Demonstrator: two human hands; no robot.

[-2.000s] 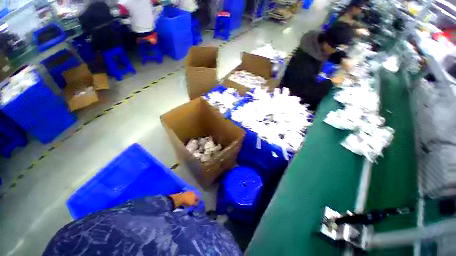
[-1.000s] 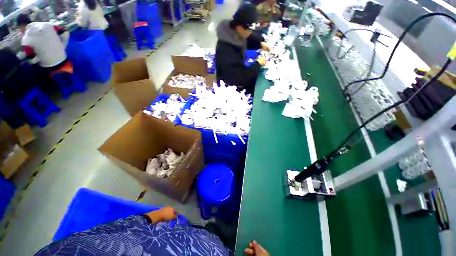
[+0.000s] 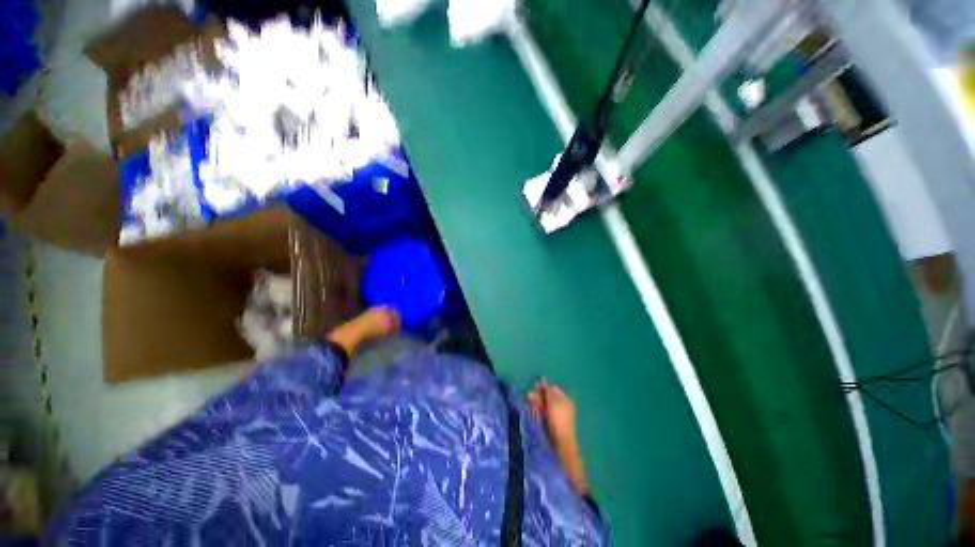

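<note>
My left hand (image 3: 367, 325) is small and blurred beside the near edge of the round blue stool (image 3: 405, 281). Its fingers are unclear, and whether it touches or holds anything cannot be told. My right hand (image 3: 551, 406) is over the near edge of the green bench (image 3: 481, 240), with its fingers seeming curled. No object shows in it, but blur hides its exact shape. The black electric screwdriver (image 3: 583, 146) lies across the small silver screw feeder (image 3: 572, 199) on the bench, away from both hands.
White units (image 3: 289, 118) are heaped in blue totes at the upper left. An open carton (image 3: 176, 310) holding pale parts stands left of the stool. A darker green conveyor (image 3: 706, 278) with white strips runs right of the bench. Thin black cables (image 3: 903, 383) hang at the right.
The view has turned right and down, so the feeder and cartons sit higher in the picture. The blue tote at lower left has left the view. More of my right hand and forearm shows.
</note>
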